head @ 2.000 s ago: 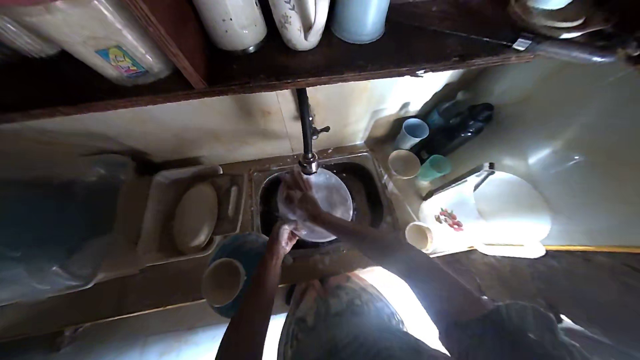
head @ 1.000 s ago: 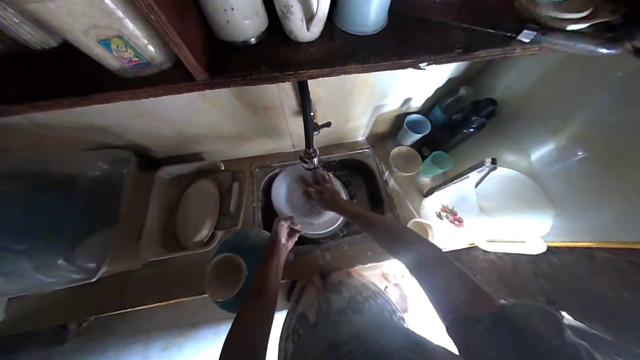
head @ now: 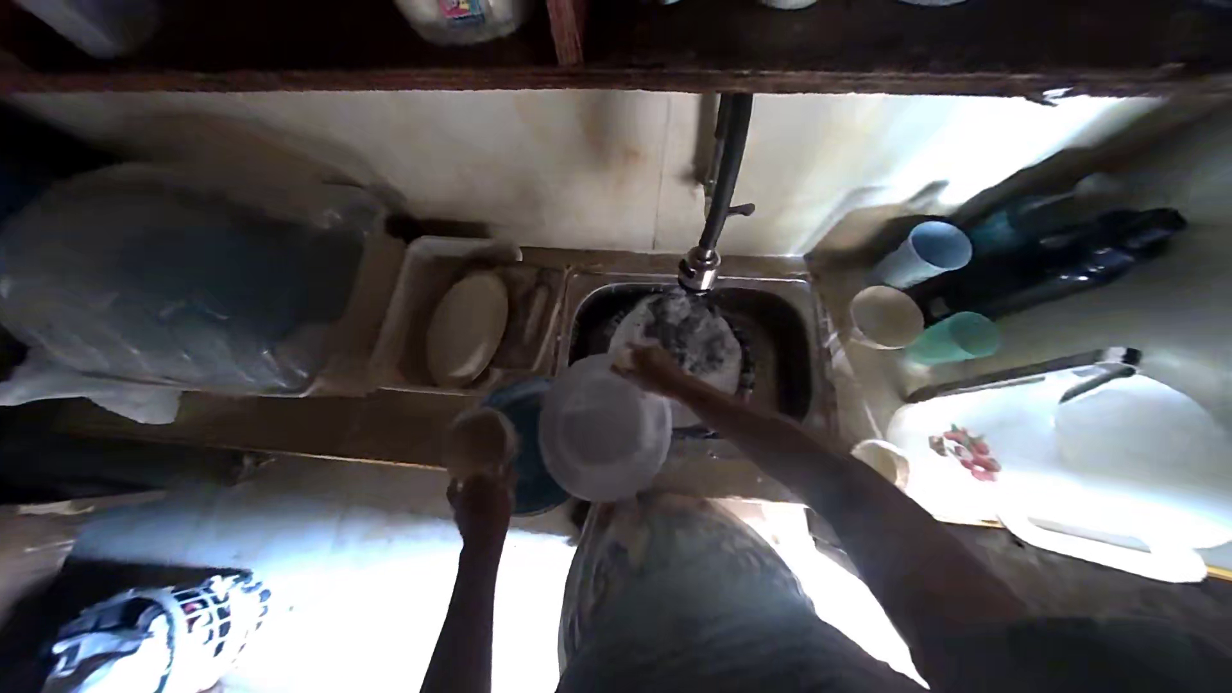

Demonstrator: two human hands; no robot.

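Note:
My right hand (head: 647, 368) grips the rim of a translucent plastic bowl (head: 606, 428), tilted over the near left edge of the steel sink (head: 784, 361). My left hand (head: 481, 481) holds a beige cup (head: 481, 438) above a blue basin (head: 534, 472), left of the bowl. In the sink, under the faucet head (head: 699, 269), lies a round pale dish (head: 693, 337) with dark patches and what looks like foam or water on it. The bowl and right forearm hide part of the dish.
Cups, including a blue cup (head: 936, 248) and a green cup (head: 967, 337), stand at right near a dark bottle (head: 1088, 250). A white container with a handle (head: 1136, 452) lies closer. Left is a tray (head: 409, 318) holding an oval dish (head: 469, 322). A wooden shelf (head: 337, 82) spans above.
My left hand has moved left from the sink and now holds the beige cup, earlier at the blue basin. My right hand has brought the bowl out toward the sink's near left edge. The view has shifted.

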